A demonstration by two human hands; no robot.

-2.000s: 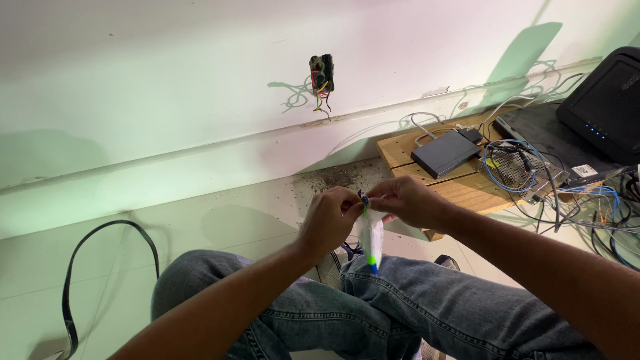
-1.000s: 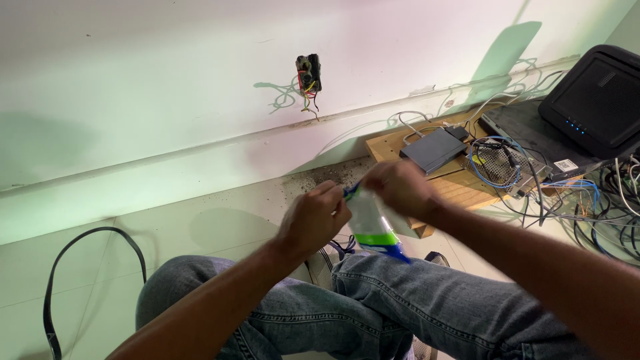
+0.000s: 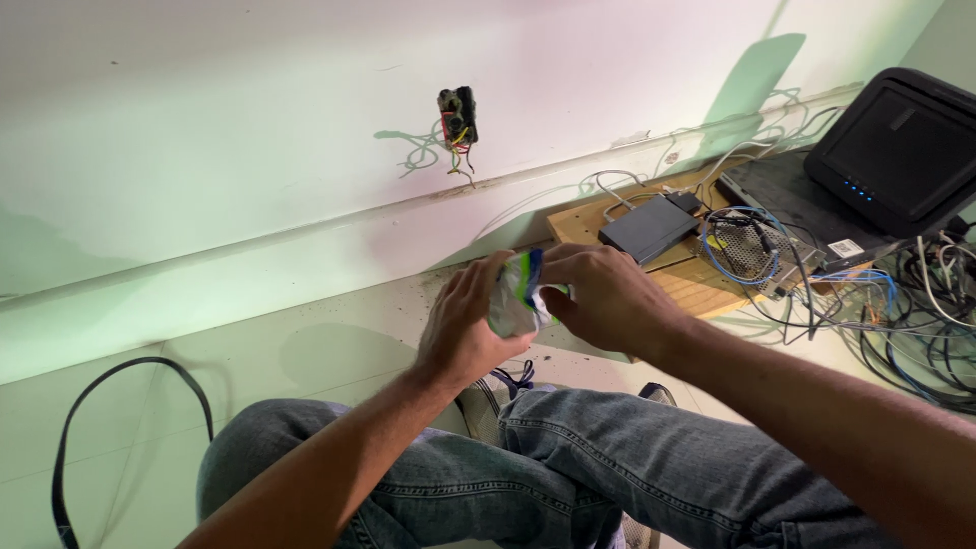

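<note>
A small plastic bag [image 3: 509, 309], whitish and see-through with a green and blue band along its top, is held above my shins. My left hand [image 3: 465, 324] cups the bag from the left, its fingers behind and its thumb below. At the bag's upper right, my right hand [image 3: 598, 293] has its fingers at the banded edge, with the thumb bent in close to it. What lies inside the bag cannot be made out. Beyond my hands, an open wall box [image 3: 457, 116] shows loose red, yellow and dark wires hanging out.
On the right, a low wooden platform [image 3: 679, 286] bears a flat dark box [image 3: 648, 227], a perforated metal power supply [image 3: 751, 252] and a black router [image 3: 896, 152] with blue lights. Tangled cables [image 3: 915, 328] lie beyond. A black cable [image 3: 65, 435] loops over the floor at left.
The bag hung down from my fingers before; now it is raised and gathered in my left hand, its green and blue band at the top. My right hand has shifted to the bag's upper right edge.
</note>
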